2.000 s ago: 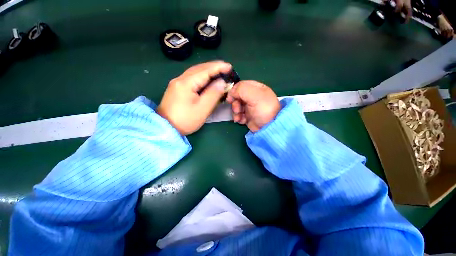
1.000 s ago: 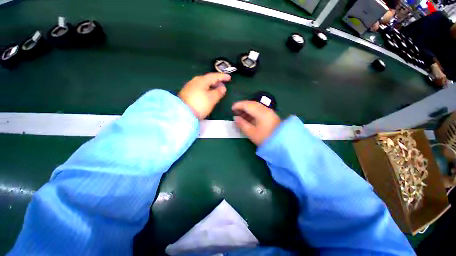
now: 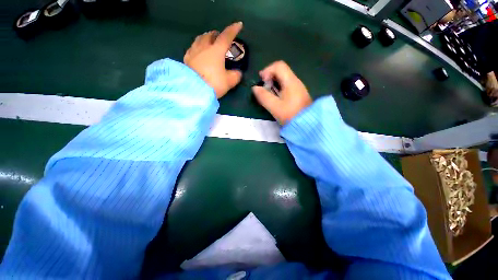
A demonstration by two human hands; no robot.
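Note:
My left hand (image 3: 212, 63) is around the left side of a round black unit (image 3: 236, 51), its thumb below and its fingers above. The unit shows a cream ring around a square centre. My right hand (image 3: 286, 94) is a little to the right, over the green belt, with its fingertips pinched on a small dark and pale piece (image 3: 268, 85), which is blurred and mostly hidden. Another round black unit (image 3: 355, 87) with a white square on top lies to the right of my right hand.
More black units (image 3: 362, 36) lie at the back right and back left. The white rail (image 3: 245, 129) runs under my forearms. A cardboard box (image 3: 427, 188) of cream pieces stands at the right. A white sheet (image 3: 237, 246) lies near my front. A person's hand (image 3: 490, 87) shows at the right edge.
My left hand has come around a black unit. My right hand has moved away from the white-square unit, which now lies farther right. The two units that stood together no longer both show.

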